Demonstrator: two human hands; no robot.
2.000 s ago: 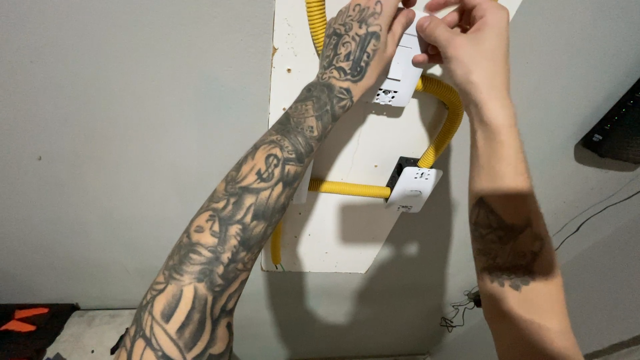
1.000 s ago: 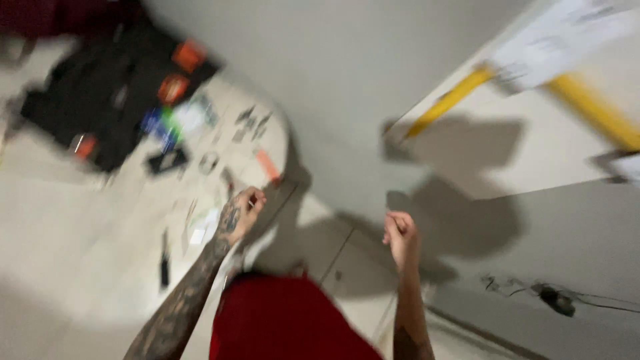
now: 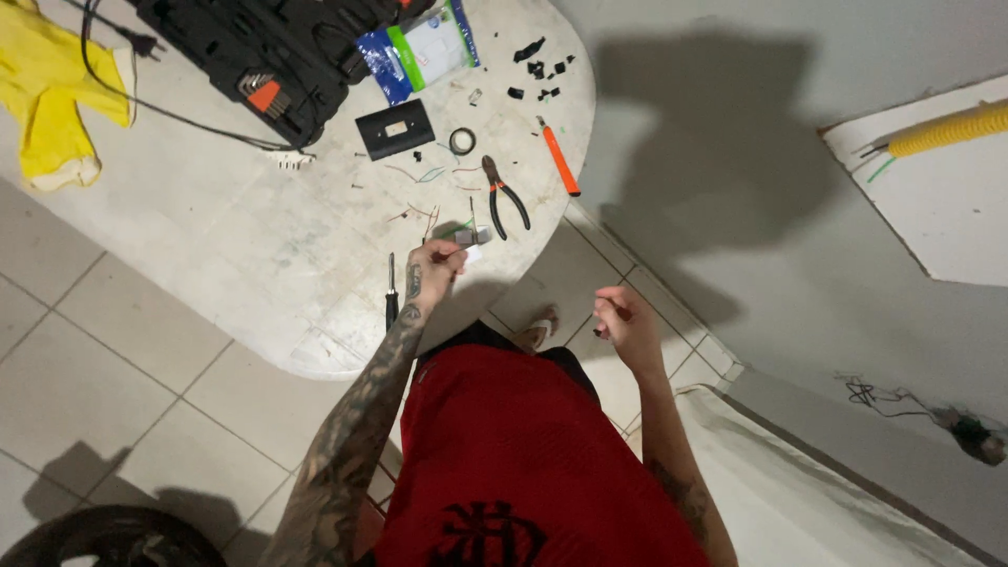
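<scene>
My left hand (image 3: 435, 268) is over the near edge of the white table (image 3: 197, 260), its fingers on a small white piece (image 3: 473, 253). Just beyond lies a small grey-white part (image 3: 471, 235) beside wire scraps. Diagonal cutting pliers (image 3: 502, 197) with black and orange handles lie to its right; a screwdriver (image 3: 391, 295) with a black handle is to its left. Past the table edge, in the air, my right hand (image 3: 626, 319) has curled fingers around a small dark item, only partly visible. An orange utility knife (image 3: 560, 160), a tape roll (image 3: 462, 142) and a black wall plate (image 3: 395, 130) lie further back.
A black tool case (image 3: 260, 71) with hex keys, a blue-green plastic packet (image 3: 417, 49) and yellow gloves (image 3: 59, 94) occupy the table's far side. On the right wall are a white board (image 3: 945, 197) with yellow corrugated conduit (image 3: 953, 130) and loose wires (image 3: 890, 398) lower down.
Both hands were up at the white plates on the wall board two seconds ago; they have come down, the left to the table. The view has swung down and left.
</scene>
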